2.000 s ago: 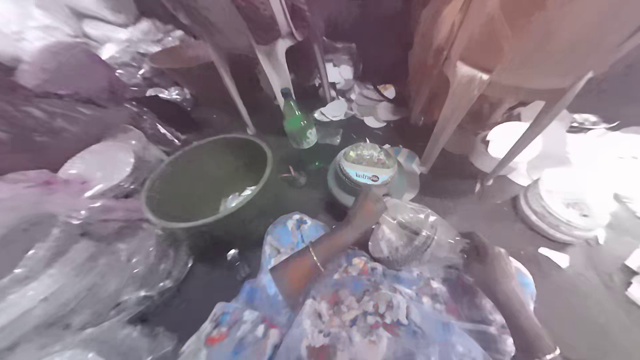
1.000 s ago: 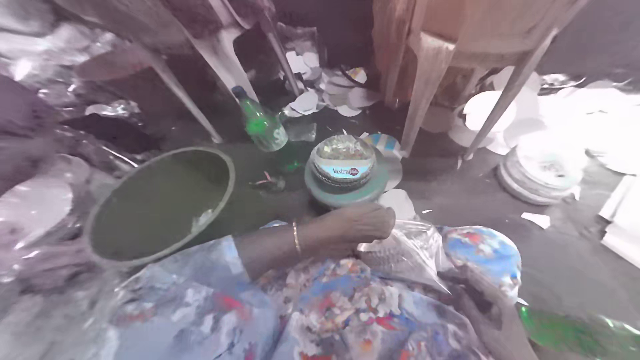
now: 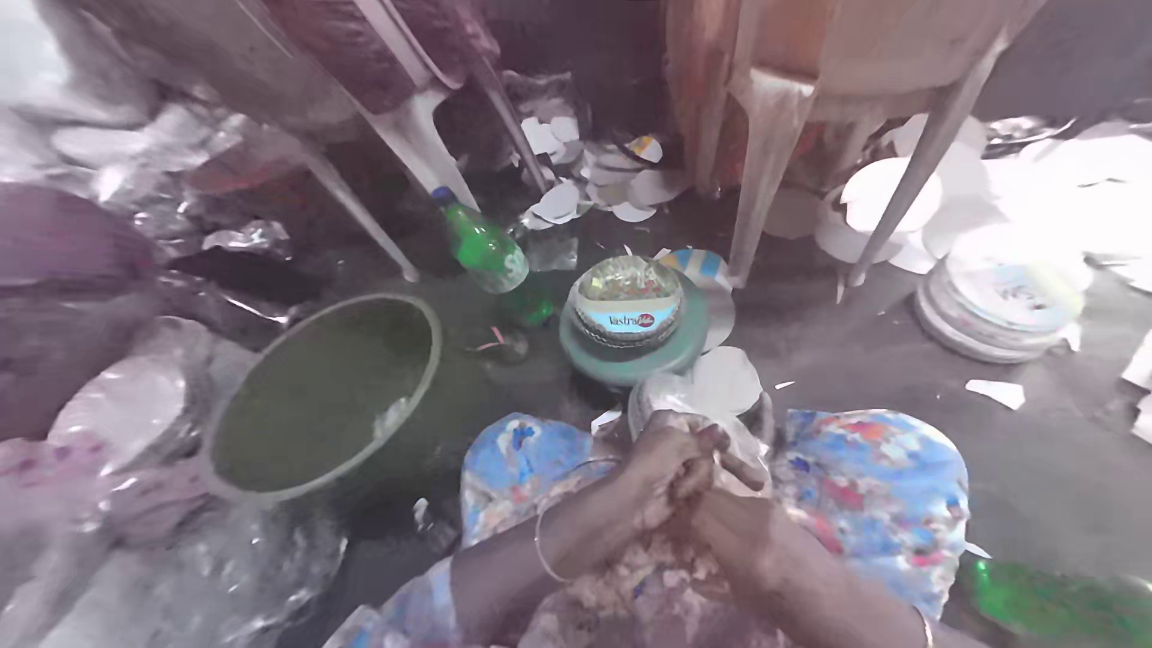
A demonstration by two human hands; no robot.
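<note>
My left hand [image 3: 661,472] and my right hand [image 3: 715,481] meet over my lap, at the near edge of a clear plastic bag [image 3: 661,396]. The bag lies around a round stack with a white disc [image 3: 727,380] on it. Fingers of both hands overlap, so what each one grips is hidden. Just beyond them, a wrapped round stack with a printed label [image 3: 628,310] sits on a teal round stand [image 3: 621,367].
A wide dark basin [image 3: 328,396] stands at the left, with plastic-wrapped bundles [image 3: 135,405] beyond. A green bottle [image 3: 486,247] lies near plastic chair legs [image 3: 769,171]. Plate stacks [image 3: 999,297] and white scraps [image 3: 994,392] are at the right; another green bottle [image 3: 1062,594] is lower right.
My hands have come together over the plastic bag; one second ago they were apart, with the bag between them.
</note>
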